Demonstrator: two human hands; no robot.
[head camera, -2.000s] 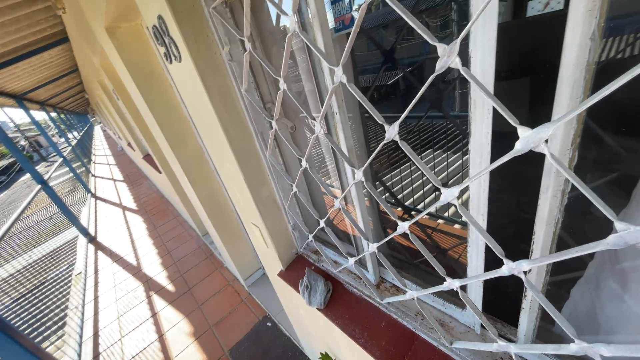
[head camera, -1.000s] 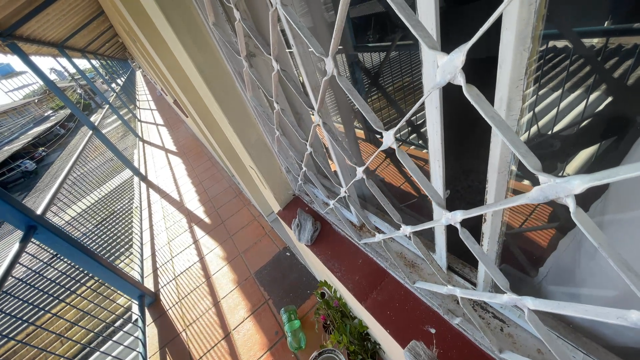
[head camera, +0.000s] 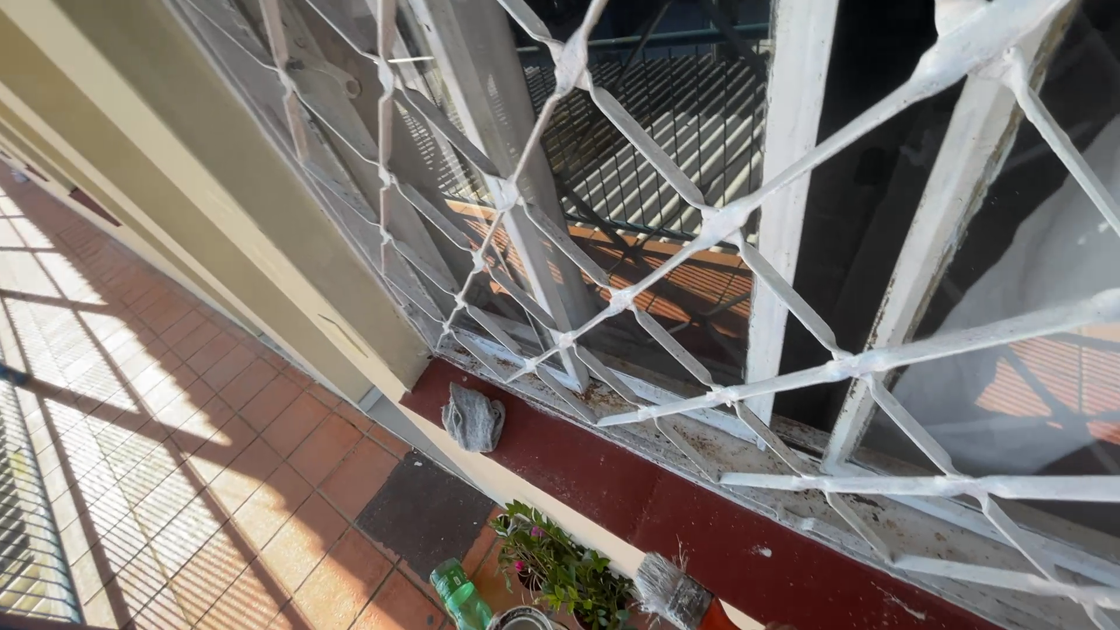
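Note:
A paintbrush (head camera: 669, 588) with pale, paint-caked bristles and an orange handle reaches in from the bottom edge, over the dark red window sill (head camera: 643, 507). A sliver of my right hand (head camera: 775, 626) shows at the handle; most of the hand is hidden below the frame. My left hand is not in view. A white-painted metal security grille (head camera: 722, 223) of diamond mesh stands before the window, whose white frame (head camera: 787, 210) has chipped, dirty paint. A crumpled grey cloth (head camera: 473, 418) lies on the sill's far end.
Below the sill stand a leafy potted plant (head camera: 569, 564) with pink flowers, a green plastic bottle (head camera: 459, 597) and an open can (head camera: 522, 619), partly cut off. A dark mat or patch (head camera: 426, 507) lies on the tiled walkway (head camera: 289, 464). Cream wall piers (head camera: 219, 184) rise at left.
The view has swung down and in toward the window and sill. The paintbrush, only its bristle tip at the bottom edge one second ago, now shows its bristles and part of the handle.

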